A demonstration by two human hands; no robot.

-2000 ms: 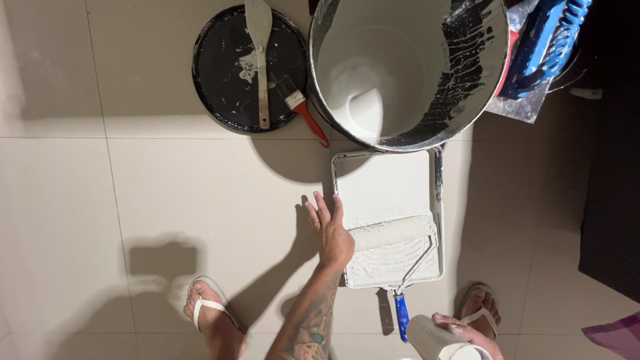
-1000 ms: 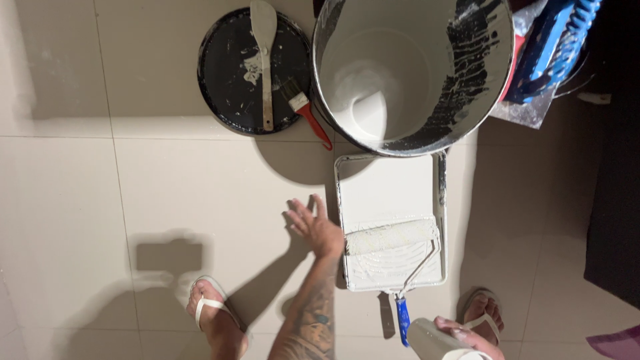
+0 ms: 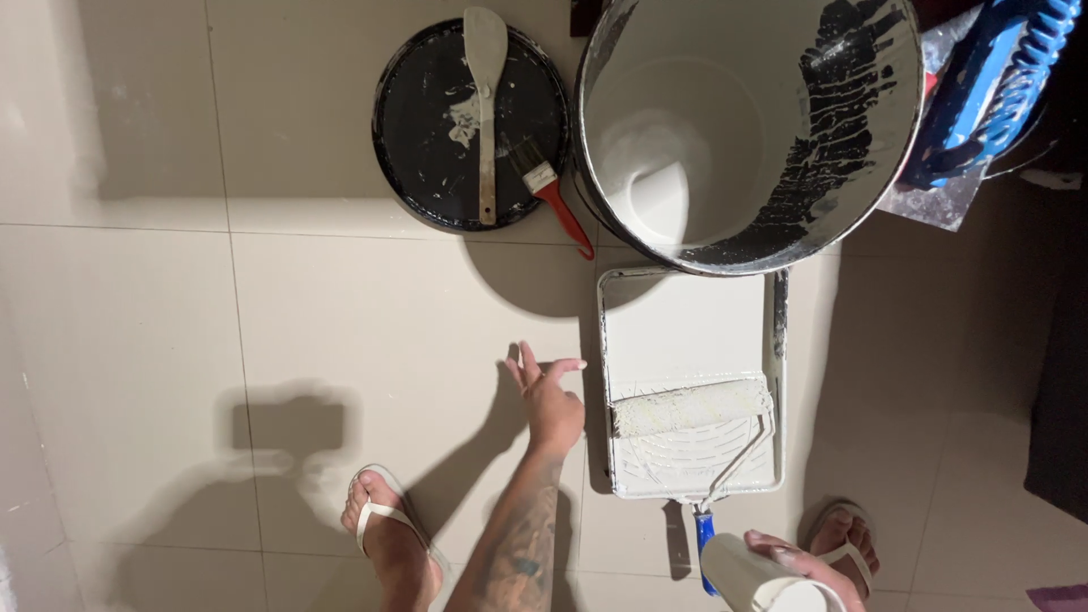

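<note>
My left hand (image 3: 551,404) is empty with spread fingers, just left of a paint tray (image 3: 688,323) coated in white paint. A paint roller (image 3: 690,408) lies across the tray, its blue handle (image 3: 705,544) sticking out past the near edge. At the bottom right my right hand (image 3: 803,568) holds a whitish cylindrical container (image 3: 748,574) beside that handle. Behind the tray stands a large black bucket (image 3: 829,144) with white paint in it. A round black lid (image 3: 425,127) carries a spatula (image 3: 487,110) and the bristle end of a red-handled paintbrush (image 3: 557,204).
A blue plastic object (image 3: 977,93) rests on a clear plastic sheet (image 3: 943,195) right of the bucket. My sandalled feet (image 3: 387,527) stand on the tiled floor (image 3: 340,323) on both sides. A dark piece (image 3: 1062,408) is at the right edge.
My left hand has moved away from the roller's left end, where it was two seconds ago, and its fingers have changed pose. My right hand still holds the container.
</note>
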